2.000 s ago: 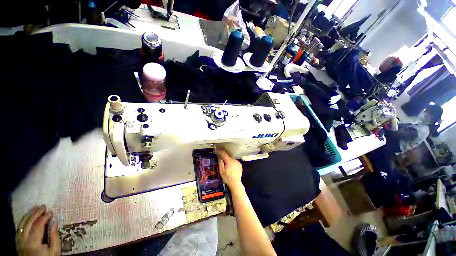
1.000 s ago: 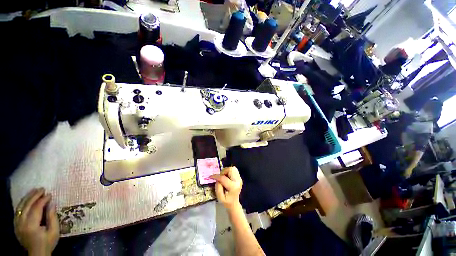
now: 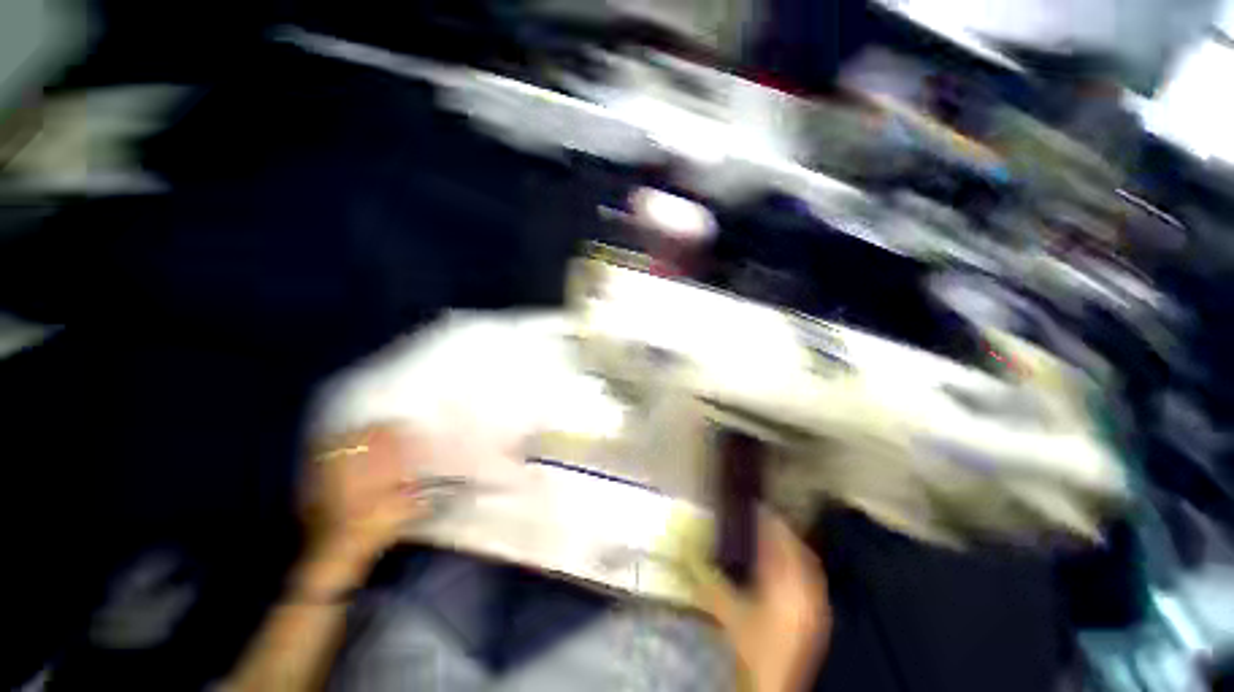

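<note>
The frame is strongly blurred. The smartphone (image 3: 739, 503) shows as a dark upright slab under the middle of the white sewing machine (image 3: 812, 372). My right hand (image 3: 782, 602) is at the phone's lower end, touching or overlapping it; whether it grips it cannot be told. My left hand (image 3: 363, 489) is on or just above the left front part of the pale table (image 3: 474, 392), and its fingers are too blurred to read. The needle area at the machine's left end is too smeared to make out.
A large dark garment heap (image 3: 271, 284) fills the left and the area behind the table. Dark stacked panels (image 3: 920, 595) lie right of my right hand. A white-topped thread cone (image 3: 673, 216) stands behind the machine. A teal basket (image 3: 1164, 615) is at the right edge.
The view has swung left, so the machine appears further right. The phone's lit screen now looks dark. My left hand appears further in from the left edge, my right hand still by the phone.
</note>
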